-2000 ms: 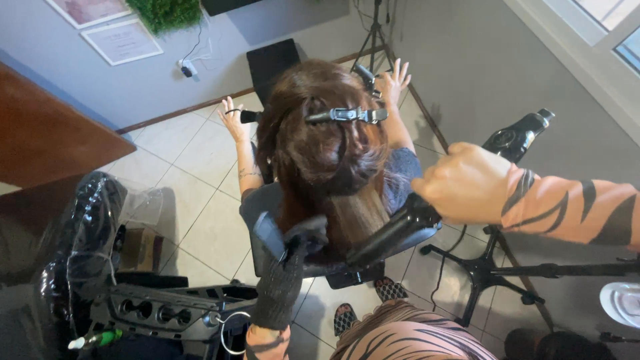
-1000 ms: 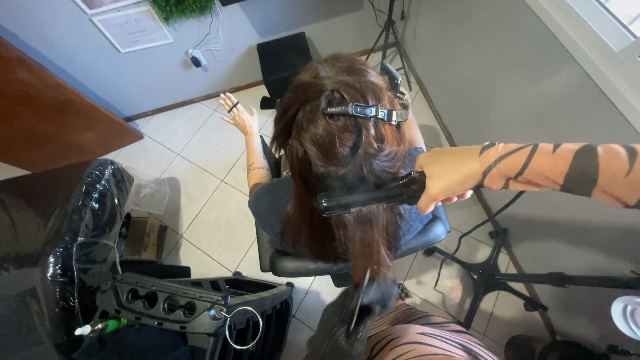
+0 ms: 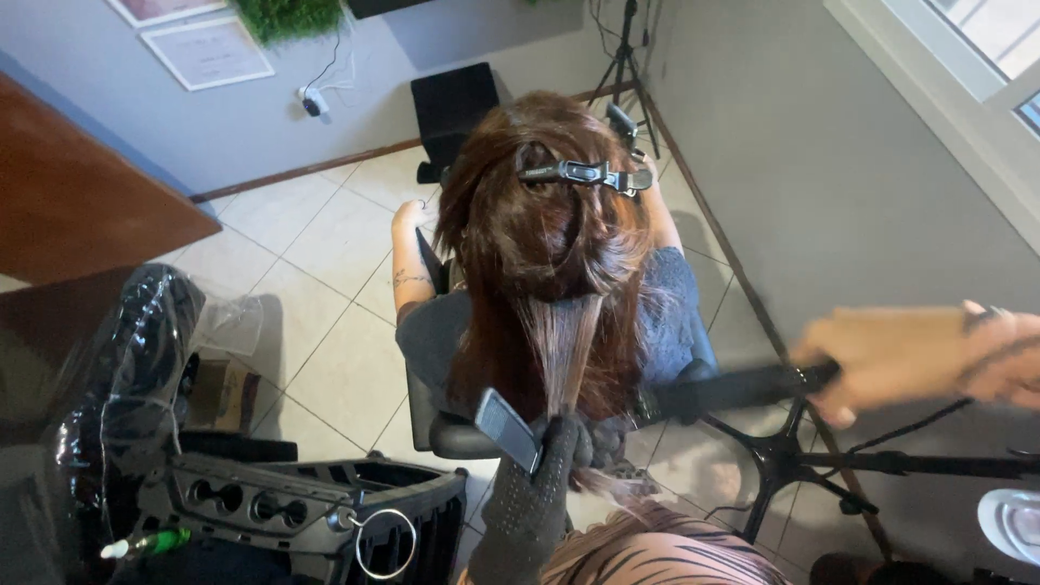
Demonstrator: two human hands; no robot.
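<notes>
My left hand, in a dark dotted glove, grips a comb and pulls a straight lock of hair taut toward me. In my right hand, blurred by motion, is a black hair straightener, its far end just right of the gloved hand; whether its plates touch any hair cannot be told. A seated person has their back to me, with the upper hair pinned by a black sectioning clip. Another clip is on the right side of the head.
A black salon trolley with a metal ring stands lower left, beside a plastic-covered black object. The black chair holds the seated person. A wheeled stand base is at right, and a tripod stands in the far corner.
The straightener was across the hair a second ago; my right hand has moved it right and down. The seated person's left-side hand, earlier raised with spread fingers, is now lower beside the chair.
</notes>
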